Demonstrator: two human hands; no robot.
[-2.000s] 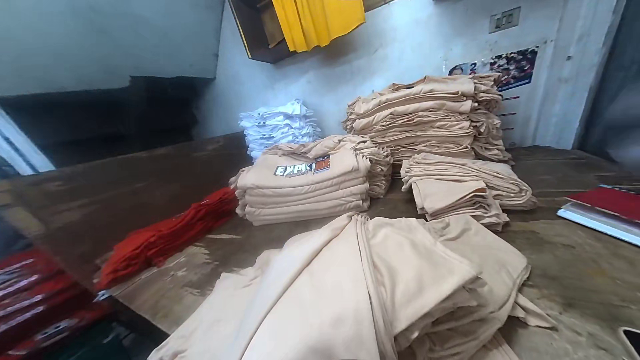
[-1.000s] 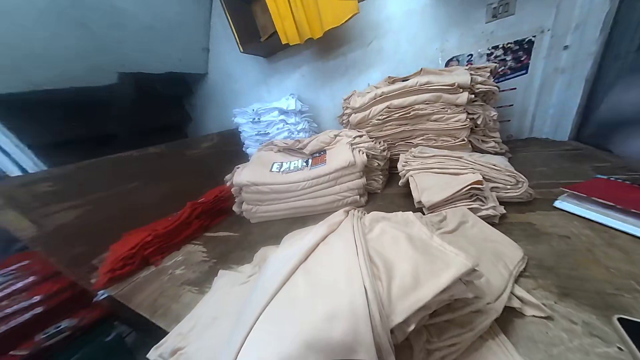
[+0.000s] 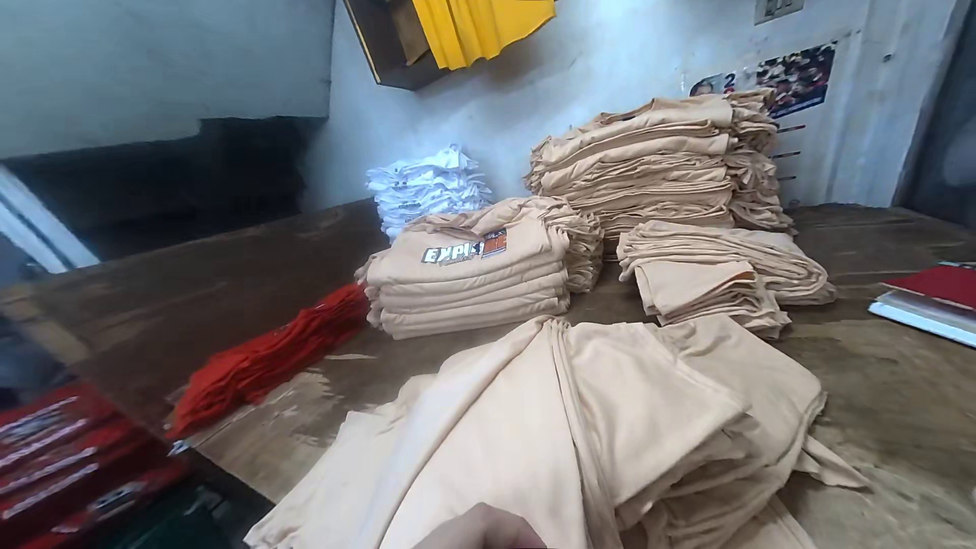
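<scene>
Part of one hand, seemingly my left hand [image 3: 484,528], shows at the bottom edge, over the near part of a loose heap of beige fabric pieces [image 3: 496,427]. Its fingertips are cut off by the frame, so its grip cannot be told. My right hand is not in view. Behind the heap sits a stack of folded beige shirts [image 3: 473,286] with a printed design on top. To the right lie smaller folded beige pieces [image 3: 698,286], with a tall beige garment pile [image 3: 640,168] behind them.
White folded garments [image 3: 427,191] stand by the wall. A red fabric bundle [image 3: 267,358] lies along the left edge of the wooden table [image 3: 884,381]. Red printed garments [image 3: 69,457] are lower left. A red book [image 3: 938,286] lies at right. Yellow cloth [image 3: 488,30] hangs above.
A hand has come into view at the bottom edge, over the beige heap. The fabric stacks look unchanged.
</scene>
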